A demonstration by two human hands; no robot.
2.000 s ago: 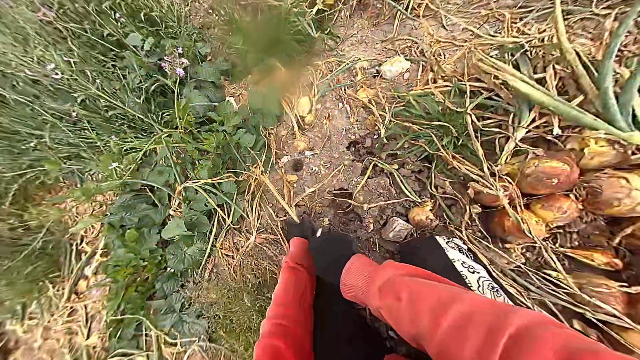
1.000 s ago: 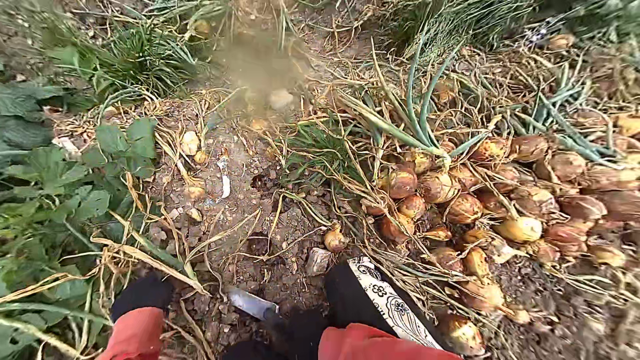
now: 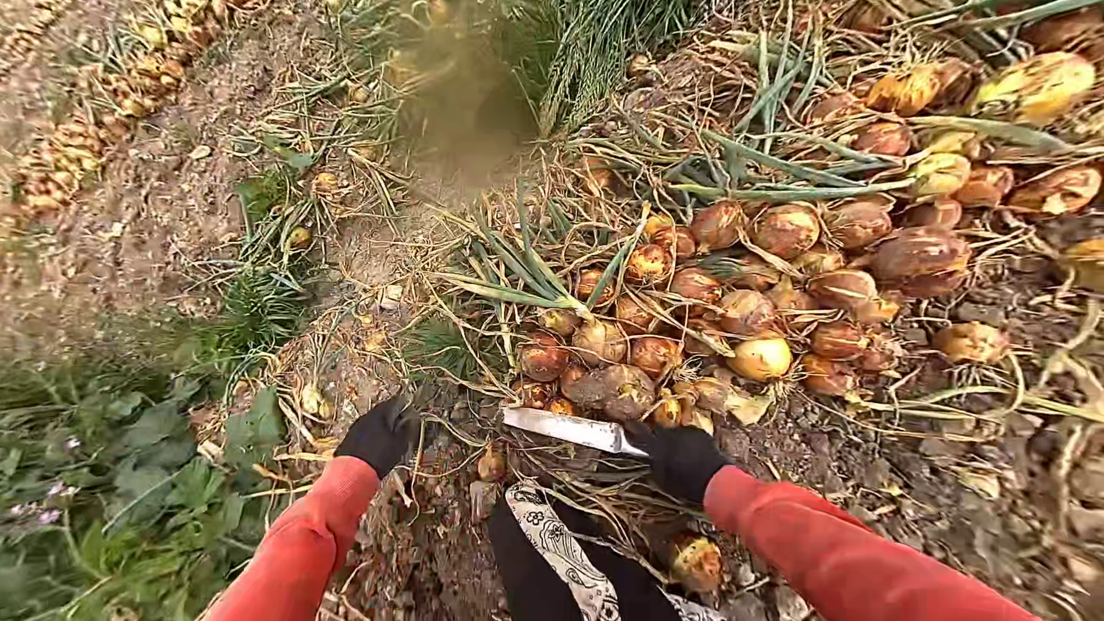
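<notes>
My right hand (image 3: 677,457), in a black glove, grips the handle of a broad-bladed knife (image 3: 569,429). The blade points left, close against the near edge of a row of harvested onions (image 3: 651,358) with dry stems. In its own black glove, my left hand (image 3: 384,435) is over soil and dry stalks to the left of the blade; its fingers are blurred, and whether it holds anything cannot be told. One small onion (image 3: 492,464) lies on the soil between my hands. Another onion (image 3: 697,562) lies beside my leg.
Leafy green weeds (image 3: 155,500) grow at the lower left. Tufts of grass (image 3: 595,52) stand beyond the onion row. A second row of onions (image 3: 65,159) runs along the far left. My patterned trouser leg (image 3: 561,543) is at the bottom centre.
The view has swung strongly to the right since two seconds ago. The knife, low by my leg one second ago, is now raised beside the onion row in my right hand.
</notes>
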